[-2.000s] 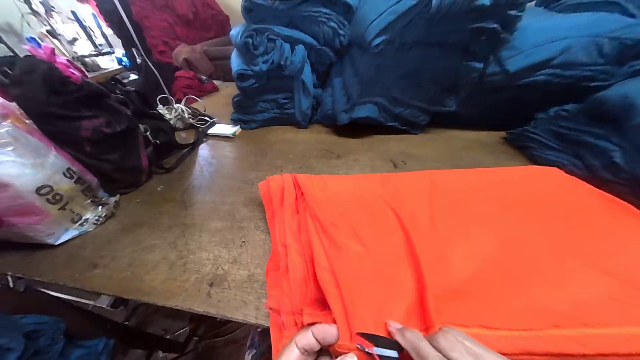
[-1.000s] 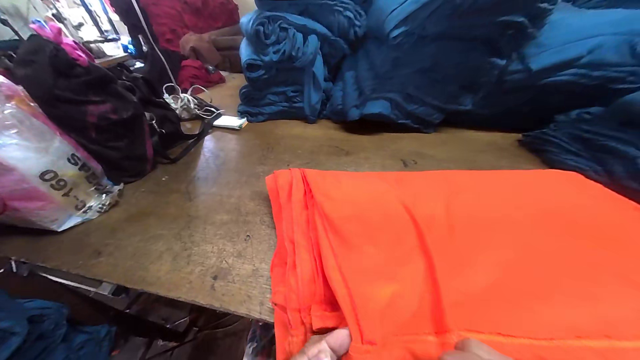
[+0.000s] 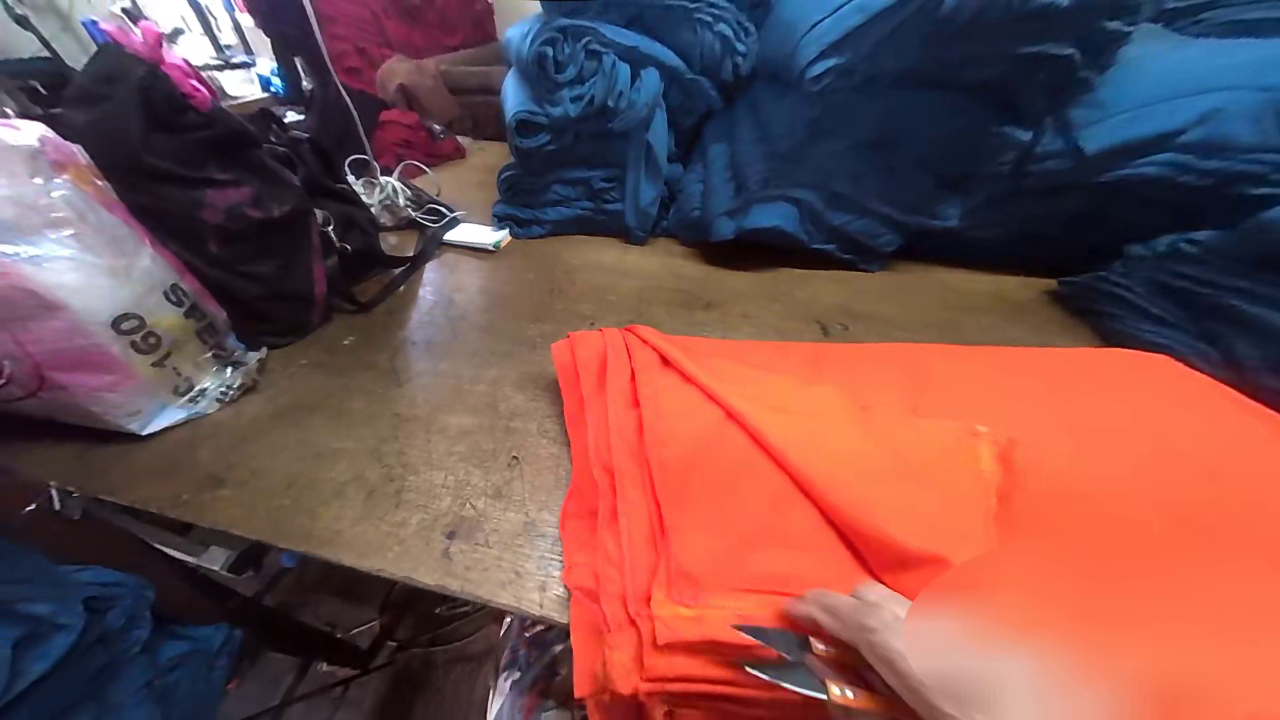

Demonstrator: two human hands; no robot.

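Observation:
My right hand [image 3: 860, 625] comes in from the lower right, closed around small scissors [image 3: 785, 665] with orange on the handles. The blades are apart and point left, over the front edge of the folded layers. A stack of bright orange fabric [image 3: 780, 500] lies on the table, its layered folded edges at the left. One top layer is turned back in a diagonal fold. A blurred skin-toned shape covers the fabric right of the scissors; whether it is my left hand or part of the right arm cannot be told.
Stacked and rolled blue fabric [image 3: 590, 130] lines the back of the wooden table [image 3: 400, 400]. At left stand a clear plastic bag [image 3: 120, 300] and a black bag [image 3: 210, 210], near a white cable [image 3: 385, 190] and a small white object [image 3: 476, 236]. Blue cloth [image 3: 100, 620] lies below the table edge.
The top orange layer, flat before, is now turned back diagonally. The scissors, out of sight one second ago, show again. The left fingers at the fabric's front left edge are gone from there.

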